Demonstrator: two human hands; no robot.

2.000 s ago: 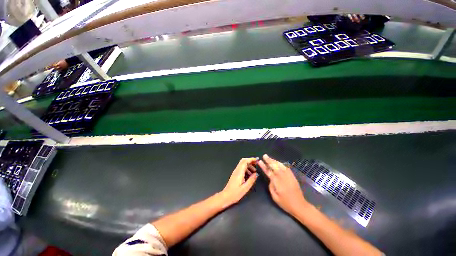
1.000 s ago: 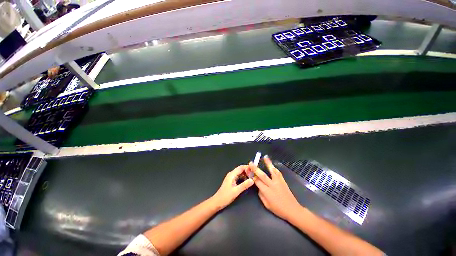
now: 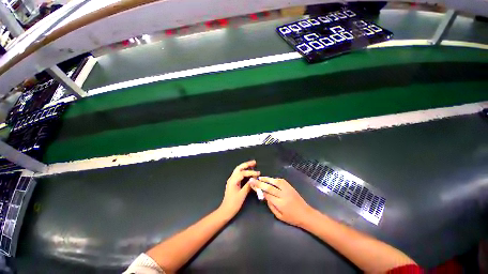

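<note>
A small white piece [image 3: 260,194] shows between my two hands, over the dark bench. My right hand [image 3: 283,200] pinches it with the thumb and fingers. My left hand [image 3: 235,187] is beside it, its fingertips touching or very near the right fingertips; whether it also grips the piece is hidden. A long clear release liner sheet [image 3: 342,184] with rows of small dark marks lies on the bench to the right of my hands, its far end reaching the white edging.
A green conveyor belt [image 3: 214,115] with white edging runs behind the bench. A black tray of white-bordered panels [image 3: 334,35] is beyond it at upper right. More trays stand at the left [image 3: 13,208]. An overhead shelf [image 3: 134,27] crosses the top.
The white piece, pointing up from my fingers a second ago, now points down below them. My left fingers have spread more. The view has shifted, and a red sleeve now shows at lower right.
</note>
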